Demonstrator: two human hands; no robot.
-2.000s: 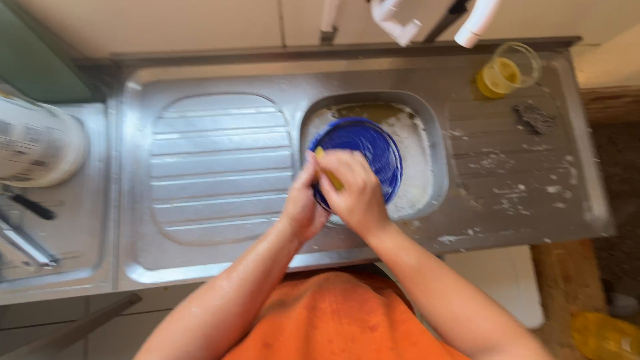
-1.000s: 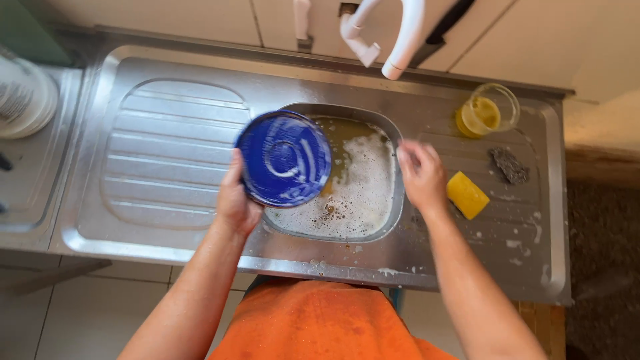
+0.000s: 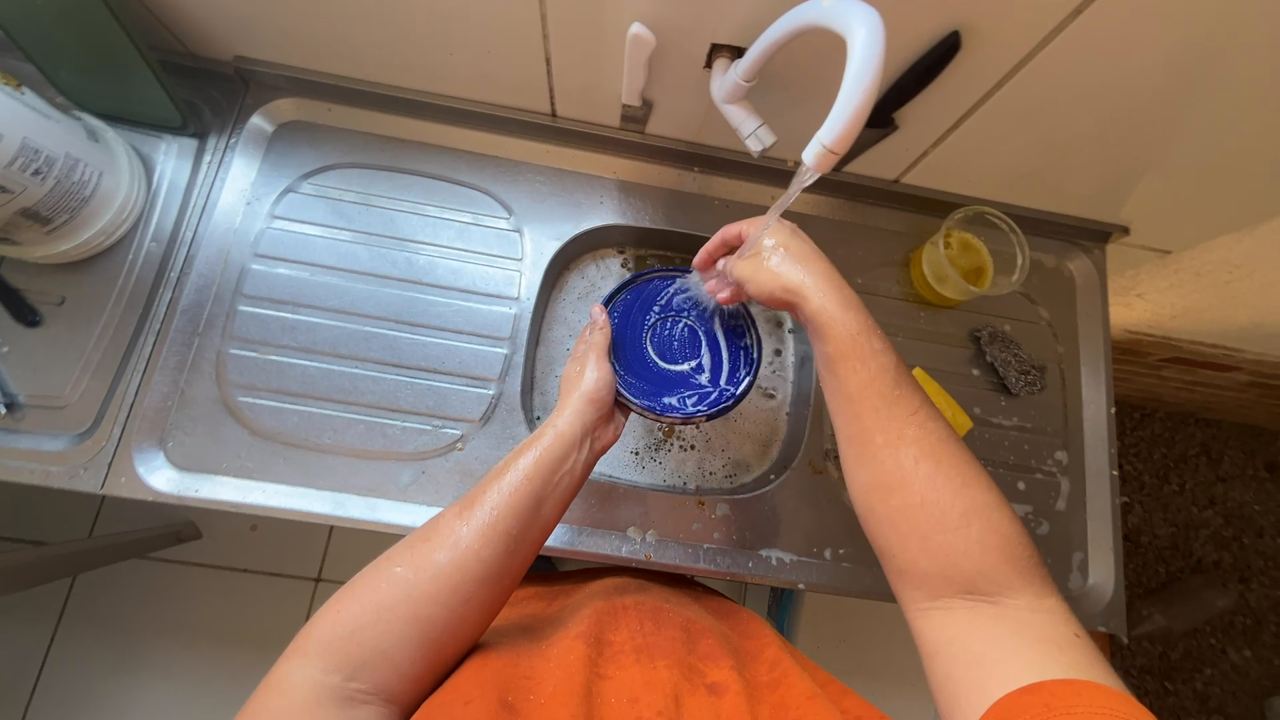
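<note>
My left hand [image 3: 592, 385] grips the left edge of a round blue lid or plate [image 3: 685, 345], streaked with suds, over the stainless steel sink basin [image 3: 660, 468]. Water runs from the white curved faucet [image 3: 840, 90] onto my right hand [image 3: 765, 268] and the top of the blue piece. The fingers of my right hand are curled at its upper right edge; whether they touch it is unclear. Foam and bubbles float in the basin below. A yellow sponge [image 3: 943, 402] lies on the right drainboard, partly behind my right forearm.
On the right drainboard are a clear cup with yellow contents [image 3: 965, 265] and a steel wool scourer [image 3: 1008, 360]. A white-handled knife [image 3: 637, 70] and a black-handled knife [image 3: 915, 85] stand at the wall. At the left is a white plastic bucket [image 3: 65, 180].
The yellow sponge, in my hands at first, now lies on the right drainboard. My right hand has moved back over the basin, and water now runs from the faucet.
</note>
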